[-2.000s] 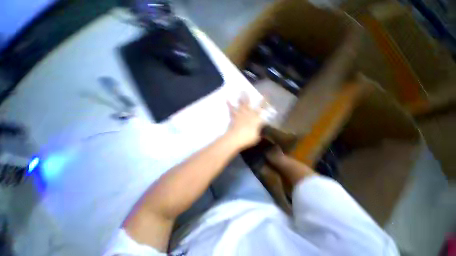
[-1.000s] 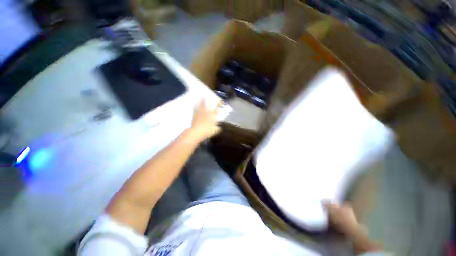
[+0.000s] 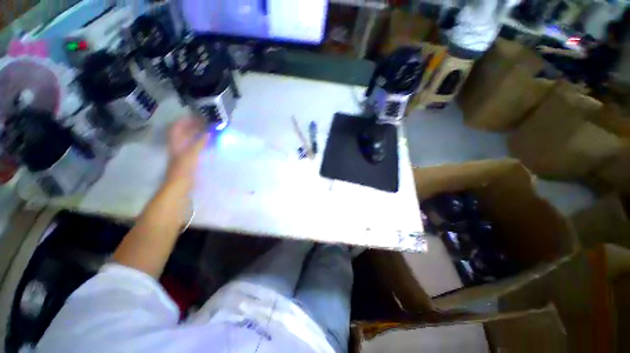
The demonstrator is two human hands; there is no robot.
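My left hand (image 3: 185, 140) is blurred. It is over the table at the lower left side of a black and silver PTZ dome camera (image 3: 207, 86), by the blue glow at the camera's base. I cannot tell whether the fingers touch the camera. The camera stands upright. My right hand is not in view. A pale cardboard divider (image 3: 428, 341) lies in the open carton at the bottom edge.
More PTZ cameras stand on the white table (image 3: 262, 214) at left (image 3: 52, 152) and beyond the mouse pad (image 3: 345, 155). A mouse (image 3: 373, 146), pen (image 3: 313, 136) and thin stick are there. A monitor (image 3: 259, 17) stands behind. An open carton (image 3: 546, 207) holds black cameras at right.
My view has swung left to the cameras and monitor. My left hand has moved from the table's right edge to the camera. My right hand, earlier holding a white sheet, has left the picture.
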